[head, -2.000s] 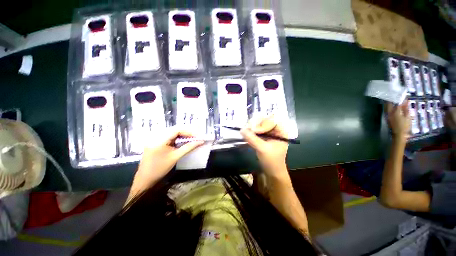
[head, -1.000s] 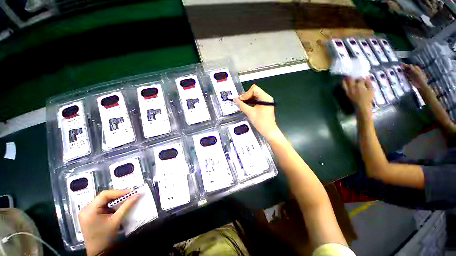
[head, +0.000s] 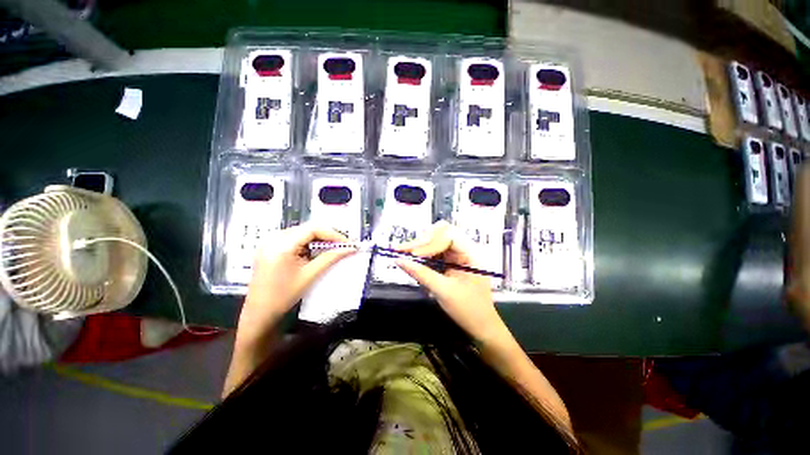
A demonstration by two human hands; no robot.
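My left hand [head: 289, 271], bare, holds a white sticker sheet [head: 335, 289] with a row of tiny dark marks along its top edge. My right hand [head: 448, 275] grips thin dark tweezers [head: 453, 266], with the tip at the sheet's right end. Whether the tip holds a sticker cannot be told. Both hands are over the near edge of a clear blister tray [head: 400, 166]. It holds two rows of white panels [head: 406, 107] with black ovals and dark markings. The hands partly cover the near-row panels.
A cream fan [head: 75, 253] with a white cable stands at left, a small device [head: 91, 181] behind it. A paper scrap [head: 130, 103] lies upper left. Another tray of white panels [head: 756, 169] and part of a person's arm [head: 802, 249] are at the right edge.
One second ago my right hand had the tweezers at the far-row right panel; now it is back beside my left hand at the sheet. The view has turned, bringing the fan fully in.
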